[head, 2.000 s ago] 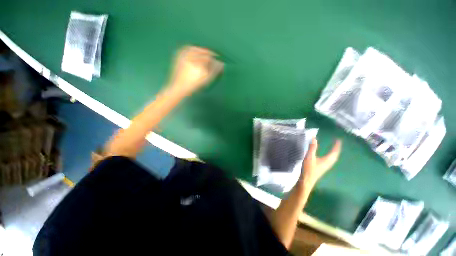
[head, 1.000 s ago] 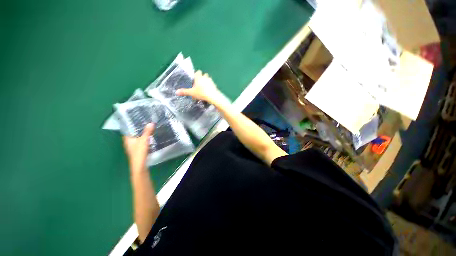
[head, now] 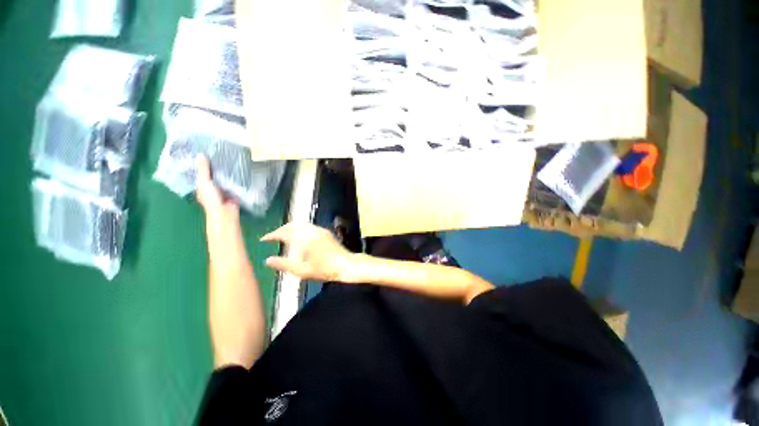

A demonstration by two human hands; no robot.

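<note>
My left hand (head: 218, 200) is at the lower edge of overlapping bubble bags (head: 204, 137) on the green table, thumb on top and the other fingers hidden under them. My right hand (head: 308, 251) is open and empty over the pale table edge, palm down with fingers apart. An open carton (head: 445, 191) stands beside the table, filled with rows of bubble bags (head: 433, 79) standing on edge. Its left flap (head: 295, 83) lies over part of the bags beside my left hand.
More bubble bags (head: 83, 150) lie at the left of the green table (head: 158, 333). Right of the carton, a loose bubble bag (head: 578, 175) and an orange-blue tool (head: 638, 166) lie on a cardboard-edged stand. The blue floor (head: 499, 258) shows below.
The view has turned, bringing the filled carton in front. My left hand has moved with bags to beside the carton flap. My right hand has let go of the bags.
</note>
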